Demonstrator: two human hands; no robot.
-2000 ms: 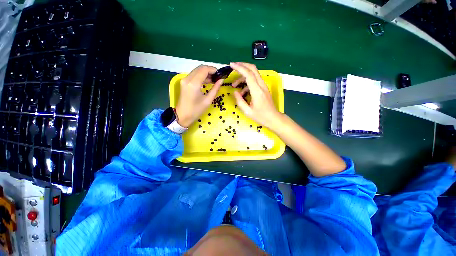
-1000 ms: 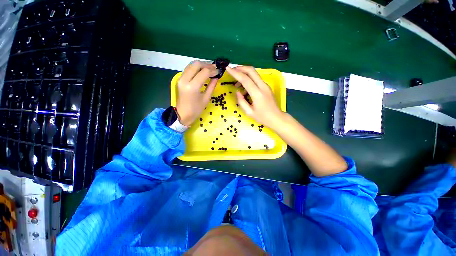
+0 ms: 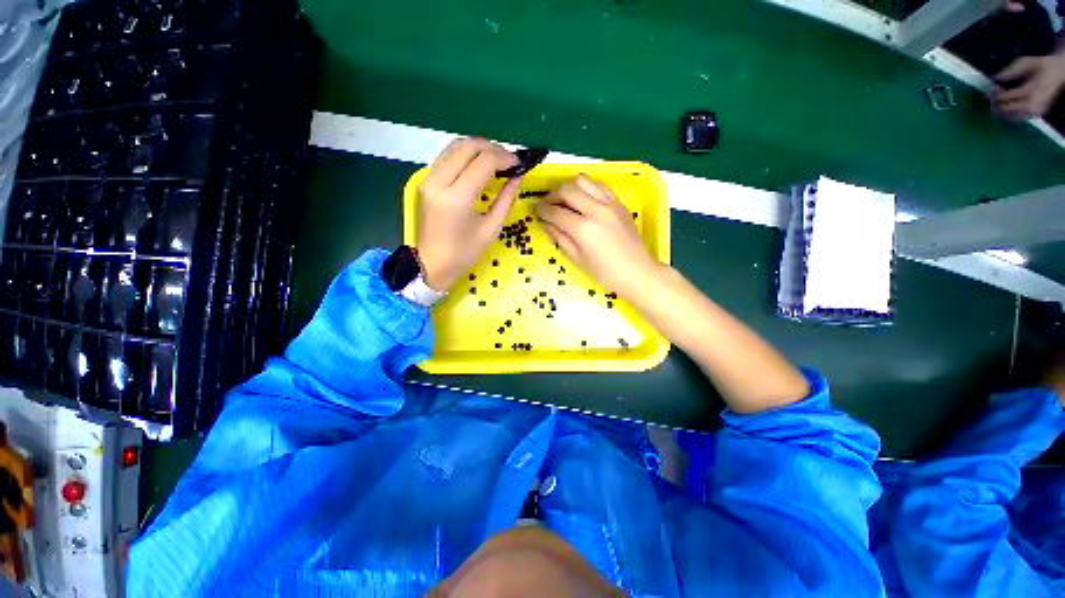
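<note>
My left hand [image 3: 458, 210] holds a black housing [image 3: 524, 162] between thumb and fingers, over the far rim of the yellow parts tray [image 3: 526, 360]. The housing is tilted, seen nearly edge-on. My right hand [image 3: 593, 229] is low over the tray's upper right part, fingers bent towards the left; whether a small part is between its fingertips cannot be seen. Small black parts [image 3: 515, 236] lie scattered in the tray, bunched below and between the hands, with a short row near the far rim.
A black housing [image 3: 700, 132] and a thin metal frame [image 3: 939, 96] lie on the green belt [image 3: 584, 70]. A black blister tray stack [image 3: 117, 234] stands left, a notebook [image 3: 850, 248] right. A control box [image 3: 88, 496] is lower left. Another person's hand [image 3: 1030, 87] is far right.
The housing in my left hand has turned nearly edge-on. My right hand has moved away from it, down over the tray. The belt housing has shifted right; another person's hand has appeared far right.
</note>
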